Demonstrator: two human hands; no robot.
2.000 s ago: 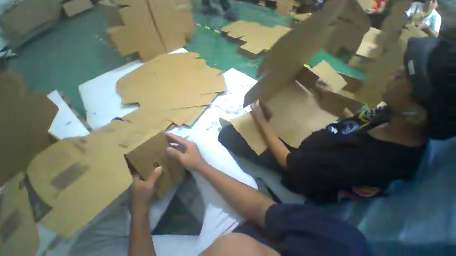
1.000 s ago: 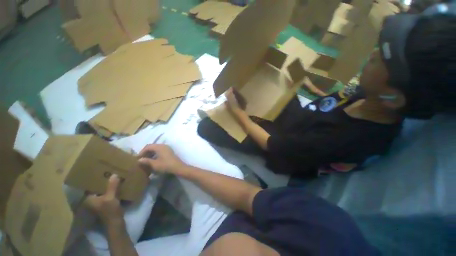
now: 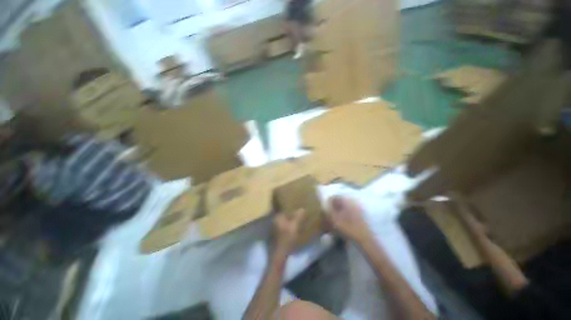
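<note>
A brown cardboard blank (image 3: 241,199) lies across my lap with dark print on its broad lid panel. Its side wall (image 3: 300,199) stands raised between my hands. My left hand (image 3: 288,232) grips the raised wall from the near side, thumb on its face. My right hand (image 3: 343,217) is at the wall's right end; blur hides whether its fingers hold the edge.
A stack of blanks (image 3: 363,139) lies ahead on white sheets. Another person's arm (image 3: 491,253) and large open carton (image 3: 482,150) are at the right. A person in a striped top (image 3: 94,175) sits at the left. Another printed blank (image 3: 170,220) lies left of mine.
The view has swung left, bringing the striped-top person and back wall into sight. The blank, earlier raised with its printed wall facing me, now lies flatter, with one wall still up in my hands.
</note>
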